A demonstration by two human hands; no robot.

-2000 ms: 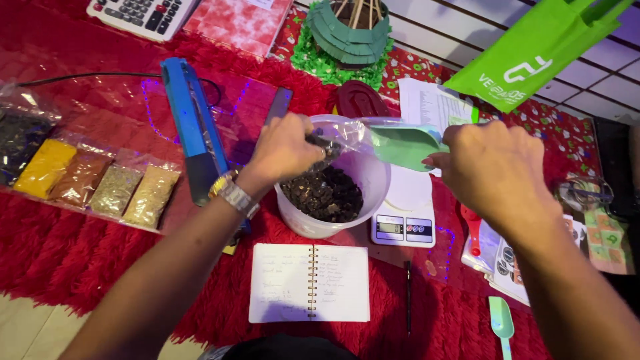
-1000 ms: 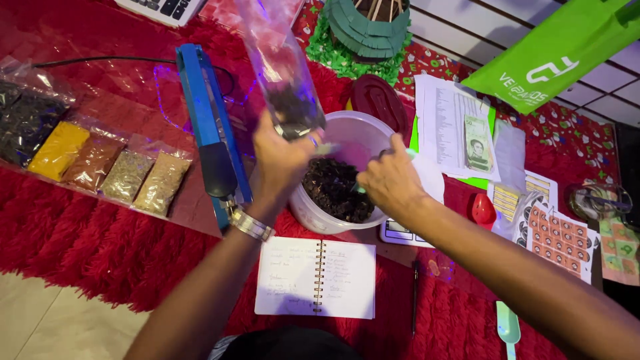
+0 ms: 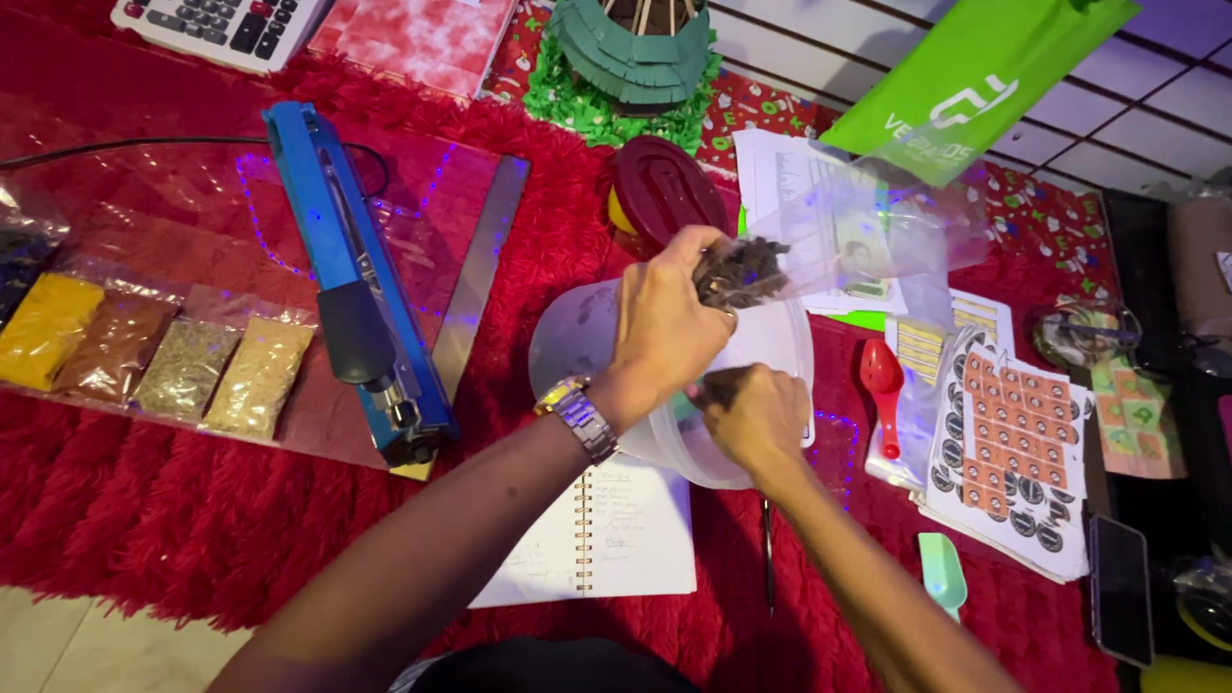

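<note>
My left hand point(image 3: 674, 322), with a metal watch at its wrist, grips the bottom of a clear plastic bag point(image 3: 881, 226) above a tub. Dark dried flakes point(image 3: 746, 272) are bunched in the bag beside my fingers, and its empty part stretches to the right. The translucent white plastic tub point(image 3: 577, 332) stands tilted below both hands. My right hand point(image 3: 756, 416) reaches down inside the tub's rim, closed on the green scoop, of which only a bit shows. What lies inside the tub is mostly hidden by my hands.
A blue bag sealer point(image 3: 361, 289) and a metal ruler point(image 3: 481, 279) lie left, beyond them filled spice packets point(image 3: 255, 375). A spiral notebook point(image 3: 645, 529) and pen point(image 3: 768, 558) are in front. A red spoon point(image 3: 884, 395), sticker sheets point(image 3: 1020, 433), small scoop point(image 3: 943, 573) and phone point(image 3: 1119, 589) lie right.
The bag, upright above the tub a second ago, now stretches out to the right. The right hand has gone lower into the tub with the scoop, and the tub has tilted.
</note>
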